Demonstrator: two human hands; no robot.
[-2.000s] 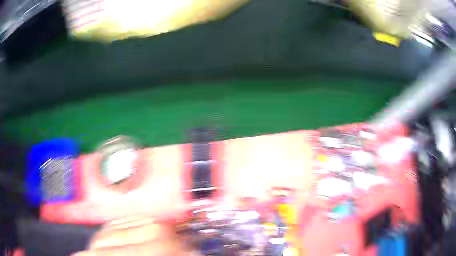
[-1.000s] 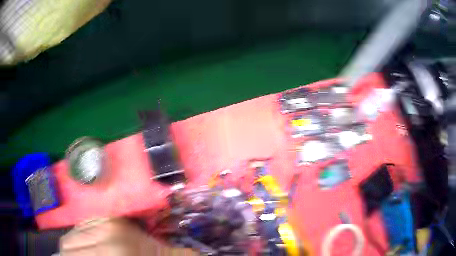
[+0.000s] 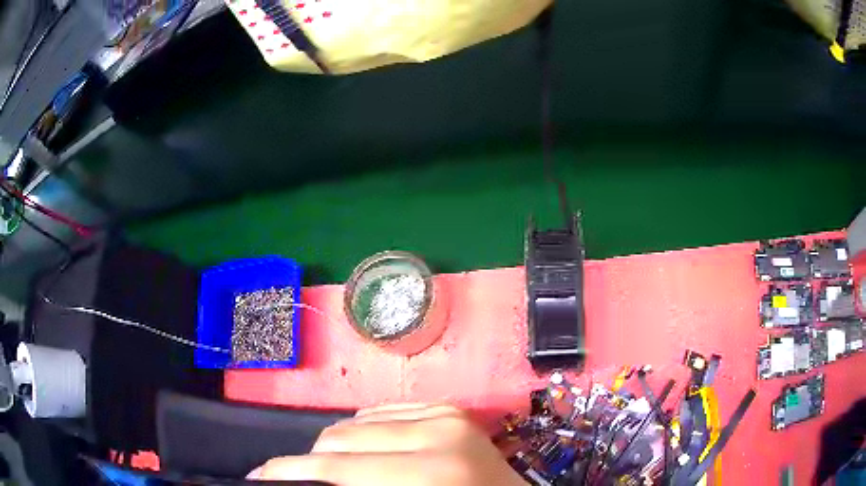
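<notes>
My right hand (image 3: 408,451) is at the bottom edge, cut off, fingers together and pointing left. The edge of a glossy black slab (image 3: 142,473) shows below the fingertips, mostly out of the picture; whether the hand grips it is hidden. Behind lies a matte black foam pad (image 3: 228,432). A blue bin (image 3: 215,318) holds a heap of small dark-silver screws, with a thin silvery strand running into it. Right of it, a round glass dish (image 3: 354,296) holds whiter silvery parts. My left hand is not in view.
A black framed part (image 3: 555,313) stands on the red mat (image 3: 655,294). A mixed heap of flex cables (image 3: 608,437) lies right of my hand. Small circuit boards (image 3: 783,308) sit in rows at far right. White rolls (image 3: 55,380) are at left. A green conveyor (image 3: 427,204) runs behind.
The view has swung left, so the bin, dish and heap appear further right and sharper. My right hand also appears further right. The foam pad and white rolls have come into view.
</notes>
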